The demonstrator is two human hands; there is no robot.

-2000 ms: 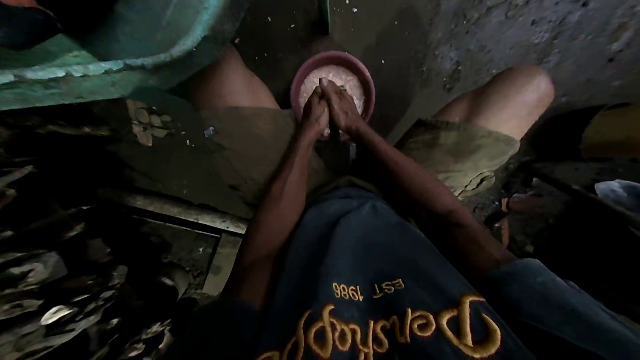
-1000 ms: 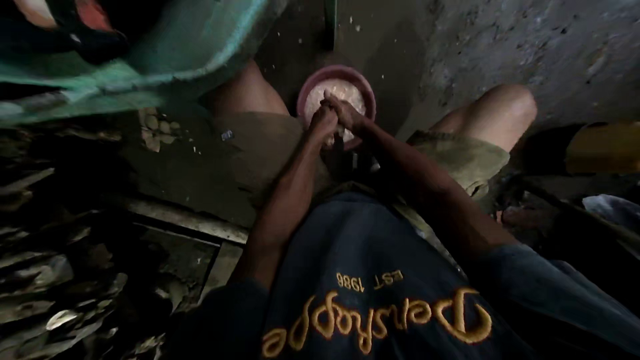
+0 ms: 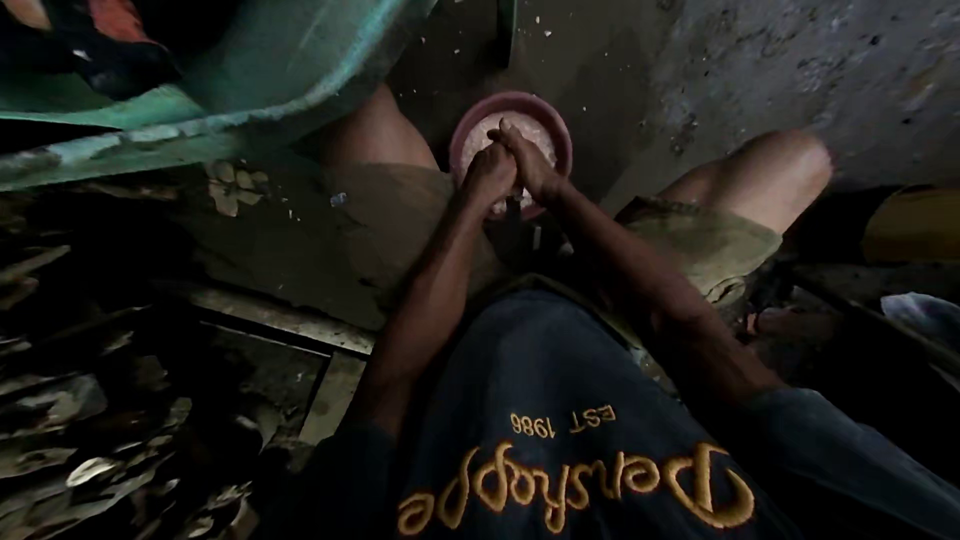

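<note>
A round reddish plastic basin (image 3: 564, 142) stands on the ground between my knees, holding a pale, lumpy mass (image 3: 481, 135). Over it, my two hands are pressed together. My left hand (image 3: 491, 171), its fingers curled, is against the palm side of my right hand (image 3: 529, 159), whose fingers point toward the far rim. Whether anything small lies between them cannot be told. Below the hands, a dark, narrow upright thing shows in front of the basin's near rim, too dim to name.
A large green, worn-edged container (image 3: 300, 105) reaches in from the upper left, with dark and red things in it. Pale flat scraps (image 3: 90, 471) are heaped at lower left beside a wooden beam (image 3: 285, 321). A clear plastic piece (image 3: 922, 311) lies at the right.
Both hands have stayed together over the basin; the fingers of one hand have curled in since two seconds ago, when both sets lay straighter.
</note>
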